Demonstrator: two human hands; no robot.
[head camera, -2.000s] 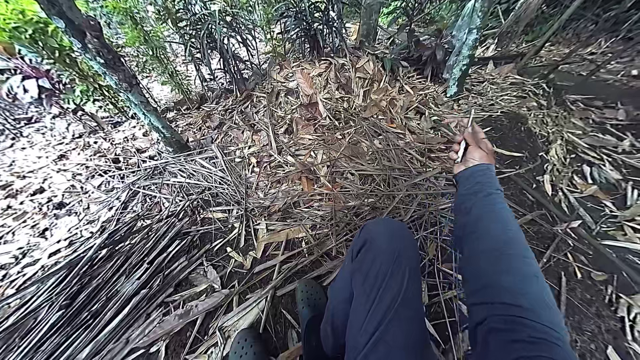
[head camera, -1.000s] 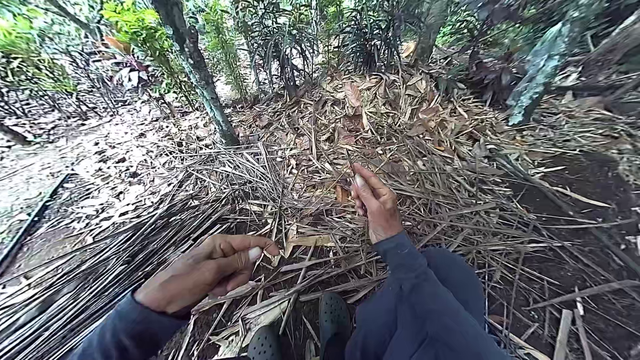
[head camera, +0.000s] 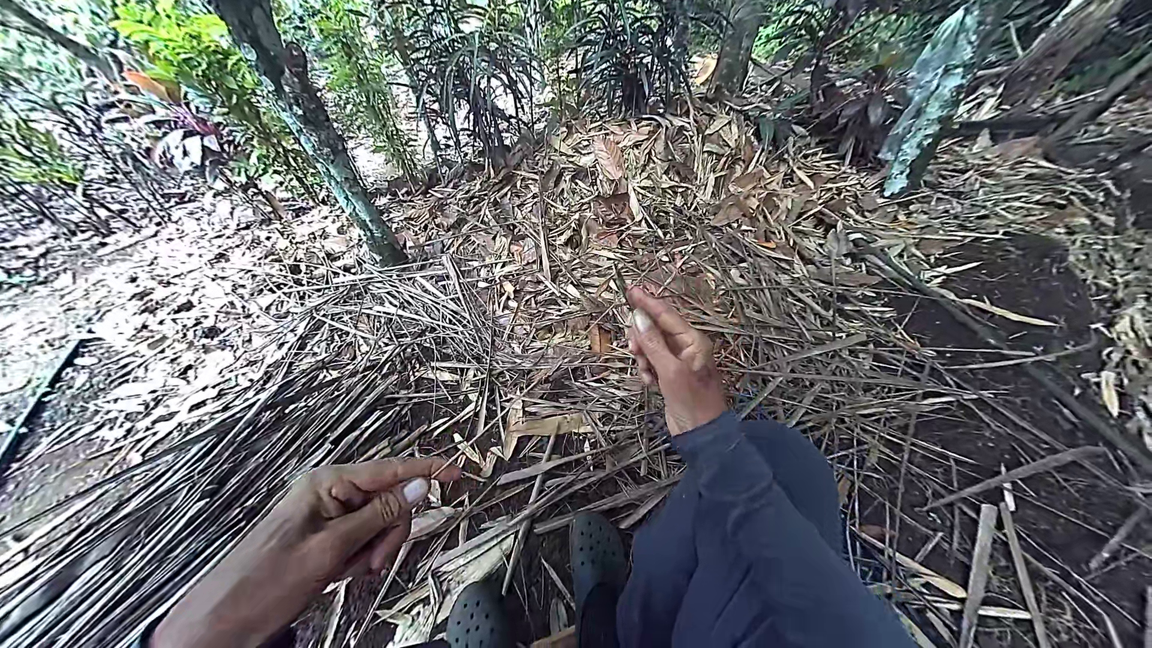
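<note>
My left hand is at the lower left, thumb and forefinger pinched on what looks like a very thin strip, above a pile of long dry stalks. Near the centre, my right hand is raised with its thumb against the forefinger. A small thin dark piece, perhaps a blade or stalk tip, sticks up from its fingers; most of it is hidden. Dry leaf litter and broken stalks spread behind and below both hands.
A slim lichen-covered trunk rises at the upper left, another trunk at the upper right. My clog-type shoes are at the bottom. Bare dark soil and loose sticks lie at the right. A dark hose or pole lies far left.
Two seconds ago only my right hand was visible, farther right, with a pale thin object. It has since moved to the centre, and my left hand has come into view. The view has shifted right-to-left.
</note>
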